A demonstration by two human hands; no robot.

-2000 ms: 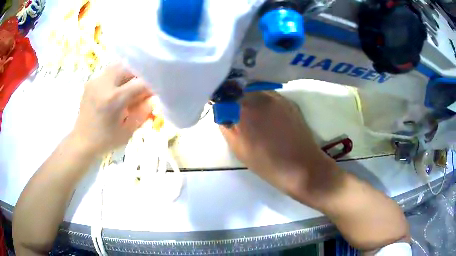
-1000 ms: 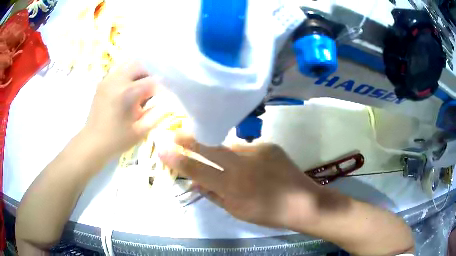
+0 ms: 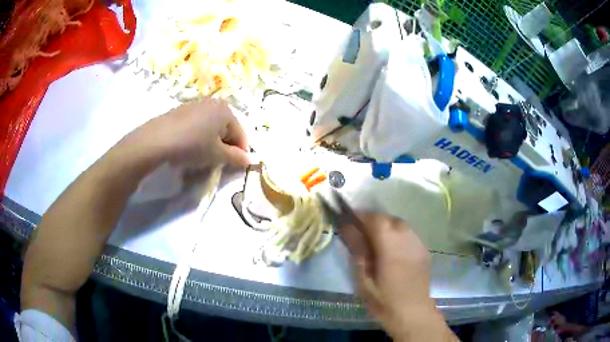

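A cream fringed piece [image 3: 299,227] with a small orange patch lies on the machine bed beside the needle area, its strands hanging toward me. My left hand [image 3: 217,137] is left of it, fingertips pinched on a cream strip [image 3: 194,250] that runs down over the table's front edge. My right hand [image 3: 394,267] is right of the fringe and blurred. It grips the dark thread snips [image 3: 342,217], their tip close to the piece's right side. The fingertips of my left hand are partly washed out by glare.
The white sewing machine [image 3: 408,100] stands at the back right. A heap of cream-yellow fringed pieces [image 3: 214,57] lies behind my left hand. A red plastic bag [image 3: 33,100] with orange strands is at the far left. A grey ruler strip [image 3: 234,294] edges the table.
The view has turned and shows more beyond the machine. My right hand has left the fringe's strands and picked the snips up from the table. My left hand has moved off the strands to the strip.
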